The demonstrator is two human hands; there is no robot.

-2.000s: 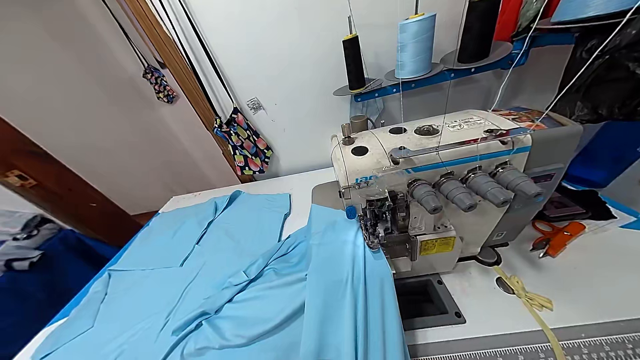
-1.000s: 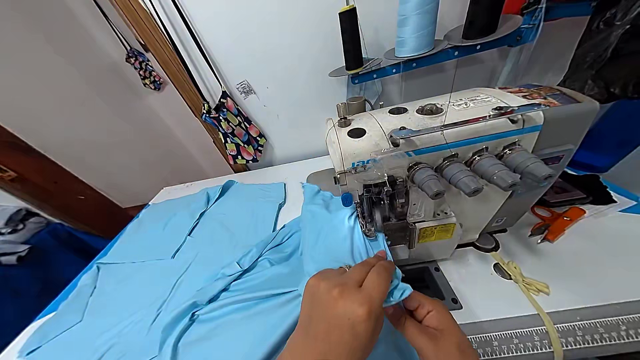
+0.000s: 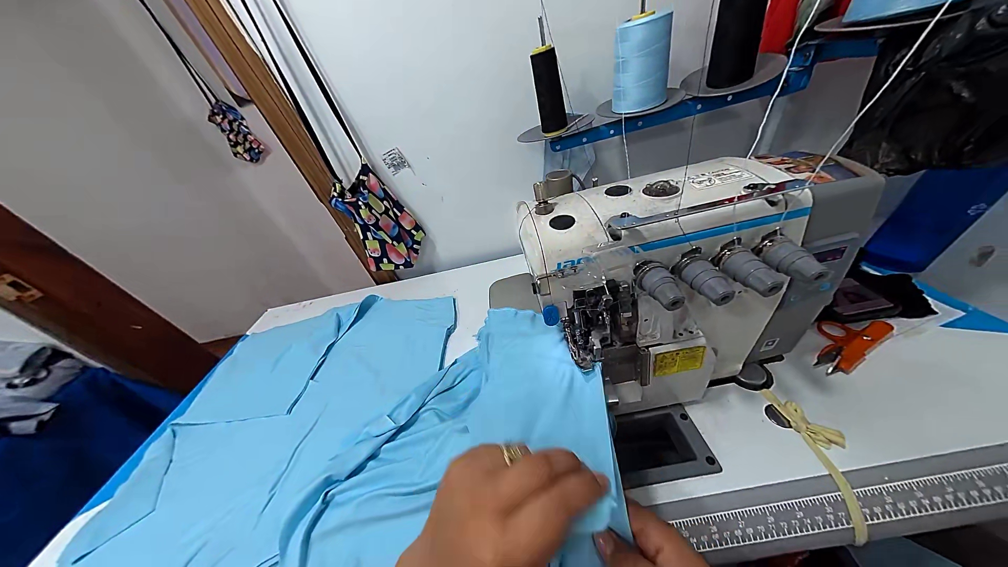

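Observation:
Light blue fabric (image 3: 528, 386) lies on the white table, its right edge running up to the presser foot (image 3: 584, 354) of a white overlock sewing machine (image 3: 583, 205). My left hand (image 3: 516, 500), wearing a ring and slightly blurred, is closed on a fold of this fabric near the bottom centre. Just right of it, my right hand (image 3: 650, 543) has its fingers at the same edge, partly under the cloth and cut off by the frame. Further fabric panels (image 3: 260, 370) spread out to the left. Cones of blue thread (image 3: 642, 63) and black thread (image 3: 549, 90) stand behind the machine.
Orange-handled scissors or snips (image 3: 854, 345) and a dark phone-like object (image 3: 862, 299) lie right of the machine. A yellow strip (image 3: 823, 437) is tied near a ruler (image 3: 787, 524) along the front edge. A patterned pouch (image 3: 382, 220) hangs on the wall.
No hands were in view two seconds ago; one second ago both were at the fabric close to the presser foot. They are now lower along its edge, which lies straighter.

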